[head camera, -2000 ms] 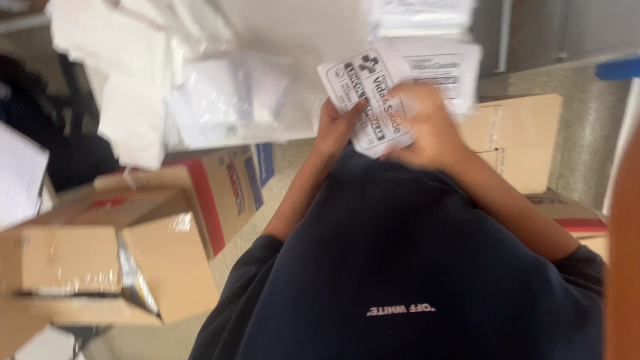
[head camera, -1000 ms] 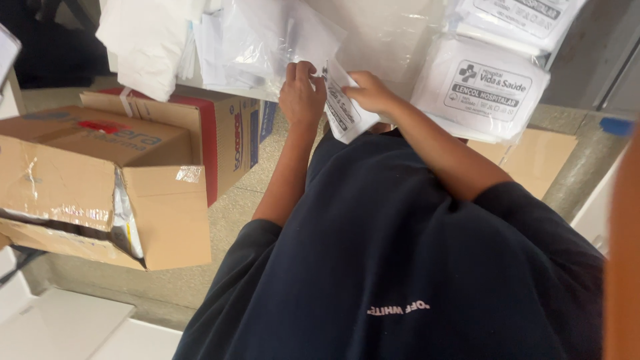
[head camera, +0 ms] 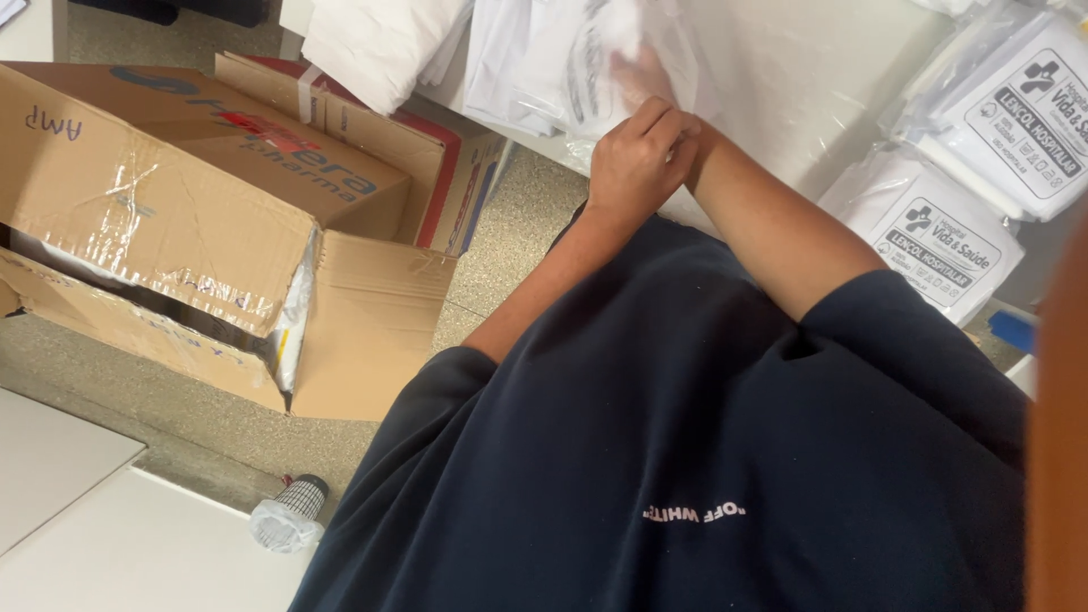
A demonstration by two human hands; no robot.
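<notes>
My left hand [head camera: 642, 157] has its fingers pinched at the near edge of a clear plastic bag [head camera: 671, 51], its wrist bent over my right forearm. Through the film shows my right hand [head camera: 644, 78], blurred, reaching into the bag beside a folded white cloth with dark print [head camera: 591, 64]. Its grip on the cloth is unclear. More folded white cloth [head camera: 501, 64] lies just left of the bag, on the white table [head camera: 799, 76]. At the right are bagged white cloths with printed writing, an upper pile [head camera: 1024, 127] and a lower one [head camera: 943, 242].
A large open cardboard box [head camera: 161, 229] stands at the left, its flap [head camera: 365, 323] spread out. Behind it is a red-edged carton [head camera: 442, 178]. White fabric [head camera: 374, 51] hangs over the table edge. A small mesh bin with a plastic liner [head camera: 289, 514] is at the lower left.
Two seconds ago both hands held a printed white packet over the table. My right hand has since moved into the clear bag, and my left hand has come to the bag's near edge.
</notes>
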